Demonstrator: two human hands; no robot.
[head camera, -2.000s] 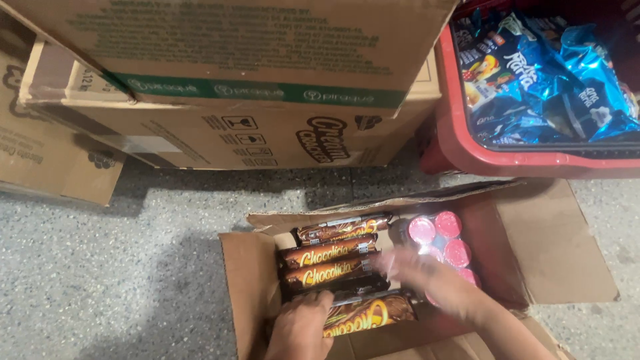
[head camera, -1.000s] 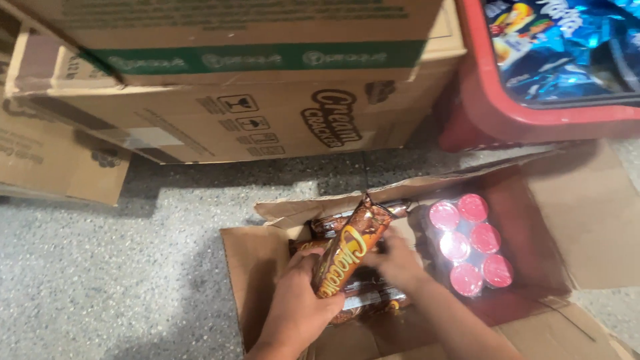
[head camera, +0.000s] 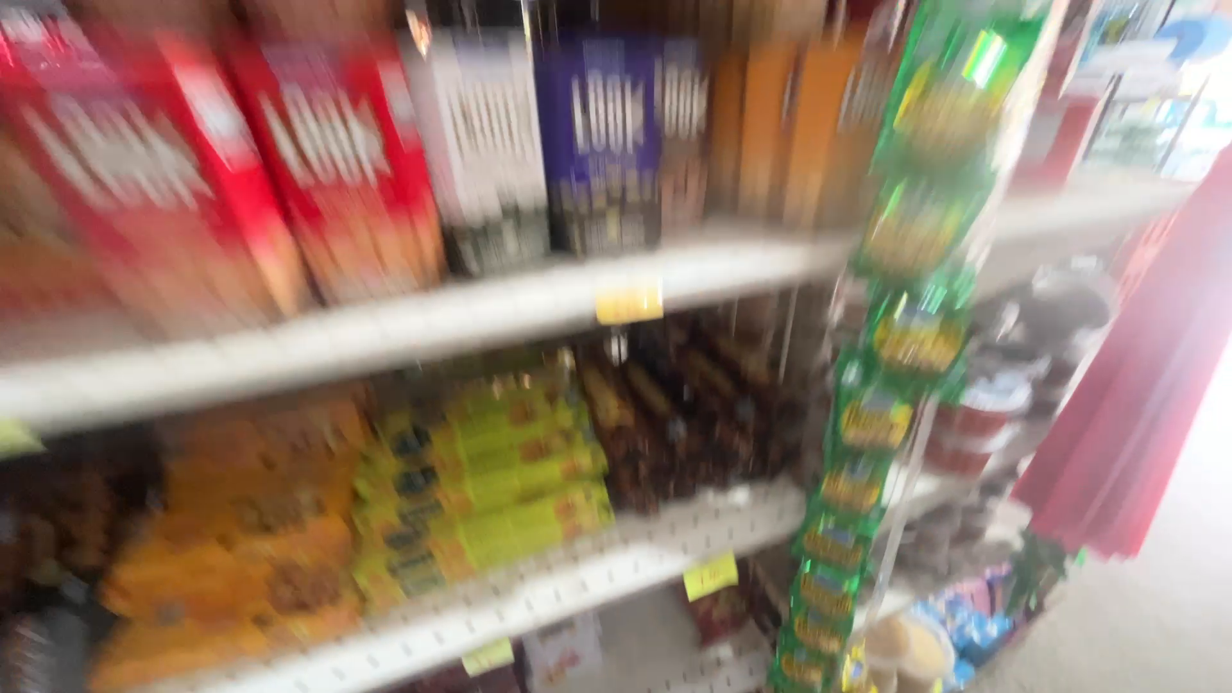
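Observation:
Neither of my hands is in the head view, so what they hold is hidden. Blurred store shelving fills the frame. On the lower shelf (head camera: 577, 568) lie stacked orange packets (head camera: 241, 539), yellow-green packets (head camera: 491, 481) and dark brown packets (head camera: 693, 414), side by side from left to right. Above them, the upper shelf (head camera: 433, 322) bears upright red boxes (head camera: 327, 144), a white box (head camera: 481, 135), a dark blue box (head camera: 602, 135) and orange boxes (head camera: 789, 125).
A strip of green packets (head camera: 871, 423) hangs down the shelf's right end. Beyond it are tubs (head camera: 972, 423) on further shelving and a hanging pinkish-red cloth (head camera: 1136, 385). Pale floor (head camera: 1136, 626) shows at the lower right. Yellow tags (head camera: 710, 577) stick to the shelf edges.
The view has swung from the open carton on the floor to the shelves. Both hands have left the view; a second ago they were at a brown biscuit packet over the carton.

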